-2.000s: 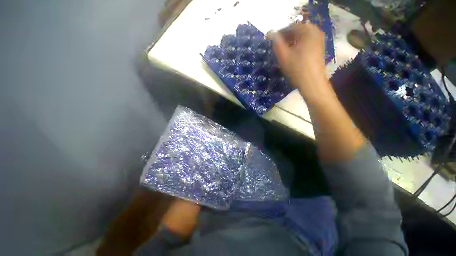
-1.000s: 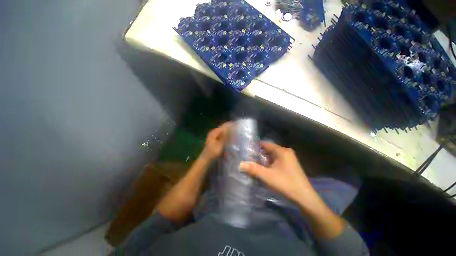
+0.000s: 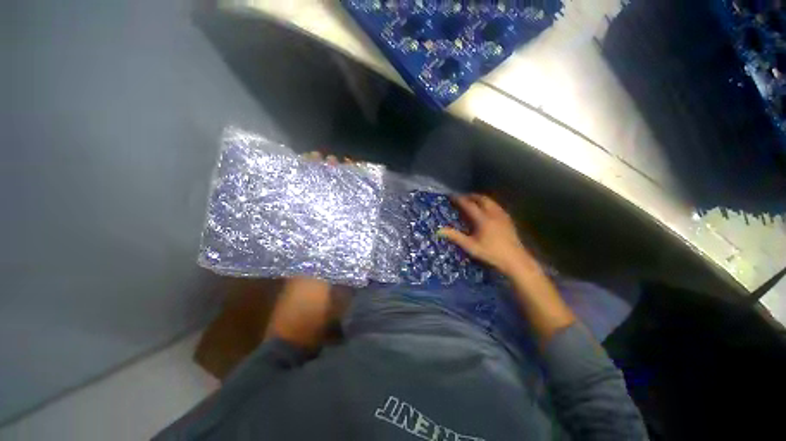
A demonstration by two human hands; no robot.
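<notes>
A silvery bundle in bubble wrap (image 3: 293, 211) lies flat above my lap. My left hand (image 3: 303, 301) holds it from below; the palm is hidden and fingertips show at the far edge. A bare blue PCB panel (image 3: 428, 237) lies against the bundle's right end, with clear wrap along its left part. My right hand (image 3: 487, 234) holds the panel's right end, thumb on its face and fingers at the far edge. Whether the panel lies inside the wrap or on it, I cannot tell.
A white-topped bench (image 3: 526, 108) runs across the upper right. Blue panels (image 3: 448, 43) lie near its front edge. A thick panel stack (image 3: 689, 95) stands at the right, cut off by the picture's edge. A brown cardboard box (image 3: 228, 332) is low at the left.
The bundle, held upright between both hands a second ago, is now turned flat and further left. A blue panel now shows at its right end under my right hand. The bench has shifted up in view.
</notes>
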